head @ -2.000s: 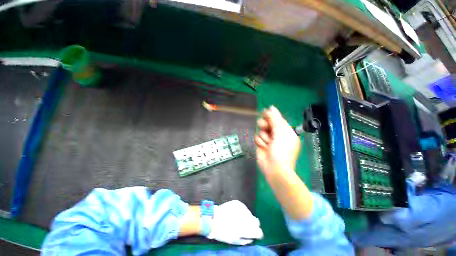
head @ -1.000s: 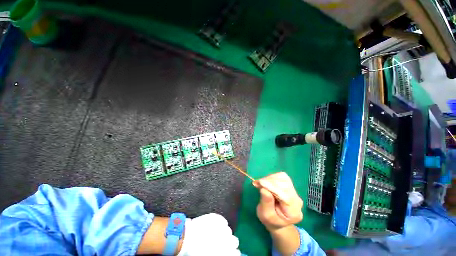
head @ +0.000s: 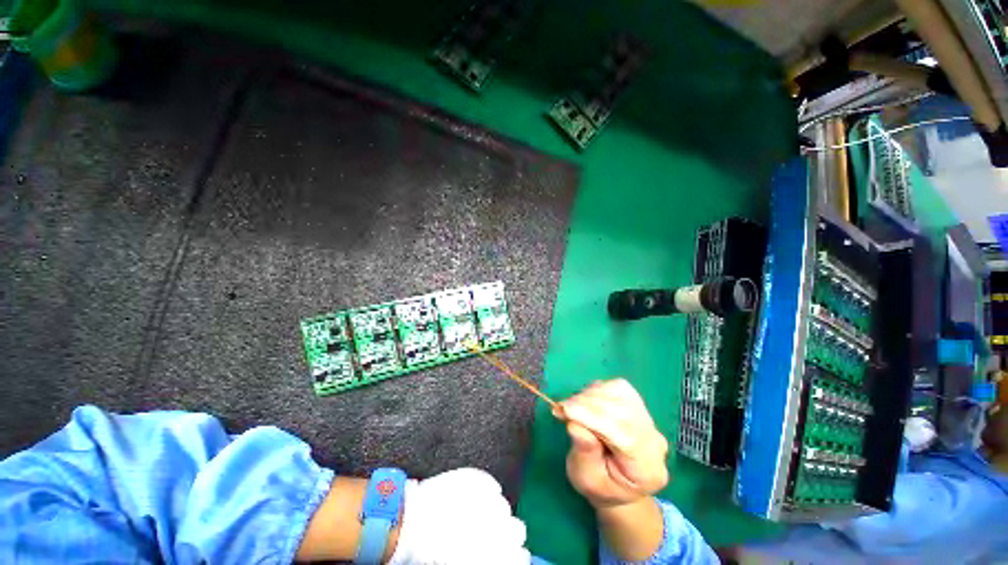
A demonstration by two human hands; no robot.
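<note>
A green PCB panel [head: 409, 337] of several small boards lies on the black mat [head: 365, 210], slightly tilted. My bare right hand [head: 615, 441] holds a thin orange-brown applicator stick [head: 514, 379] between thumb and fingers. The stick's tip is at the panel's near edge, by the second board from the right. My left hand [head: 462, 521], in a white glove, rests near the bottom edge, below the panel and apart from it; its fingers are not clearly seen. A light blue wrist strap [head: 381, 513] is on my left wrist.
A black flashlight [head: 683, 300] with a pale band lies right of the mat, by a slotted black rack [head: 713, 342]. A blue-edged rack [head: 770, 353] holds green boards. Two dark PCB panels [head: 577, 119] lie beyond the mat. A green cup [head: 75, 50] stands far left. A person's blue sleeve [head: 940, 502] shows lower right.
Since two seconds ago, the stick has come down from above the mat to the panel. Over the last second, hand and stick have hardly moved; the view shifted slightly.
</note>
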